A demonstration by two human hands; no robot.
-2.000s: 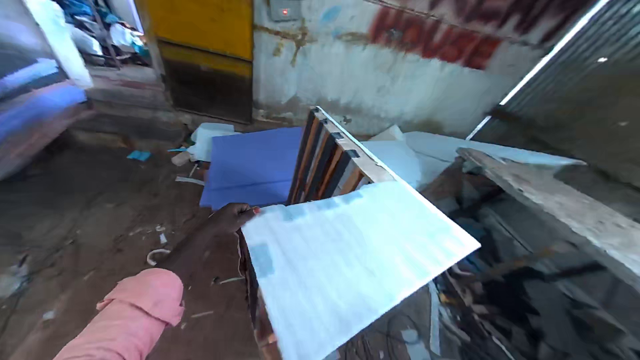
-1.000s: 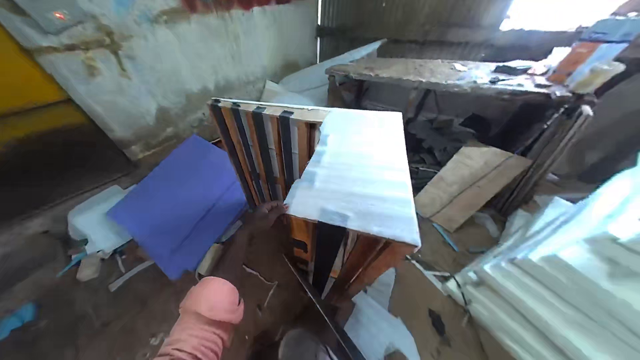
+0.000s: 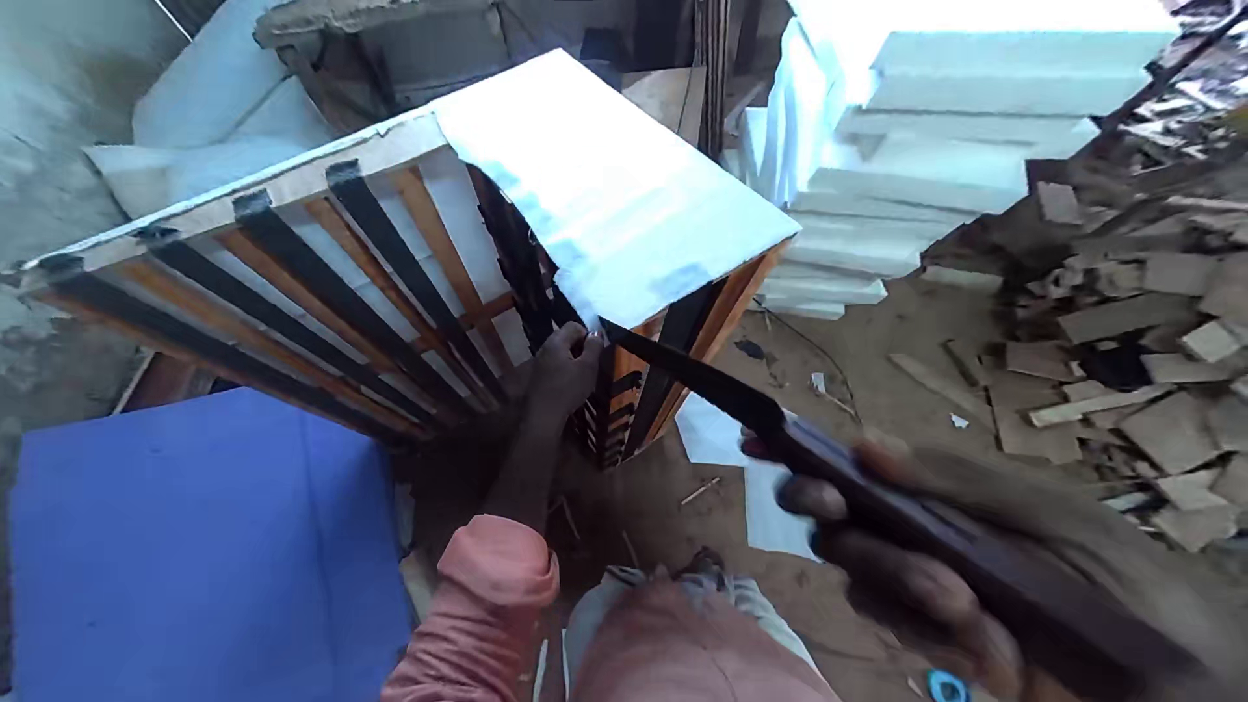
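A wooden chair frame (image 3: 390, 263) with black webbing straps stands in front of me. White foam sheet (image 3: 624, 185) covers its upper face and hangs slightly over the near edge. My left hand (image 3: 567, 366) pinches the foam's near corner at the frame. In my right hand (image 3: 907, 546), blurred, is the dark handle of a long-bladed knife (image 3: 697, 375). The blade's tip touches or lies very near that same foam corner, beside my left fingers.
A blue foam sheet (image 3: 205, 546) lies at the lower left. Stacked white foam sheets (image 3: 916, 166) rise at the upper right, near a heap of wood offcuts (image 3: 1150, 361). White scraps (image 3: 717, 429) lie on the floor below the frame. A worn bench (image 3: 331, 24) stands behind.
The knife has come up from below the frame to the foam's near corner. My left hand stays at the foam's edge. The view has swung right and down.
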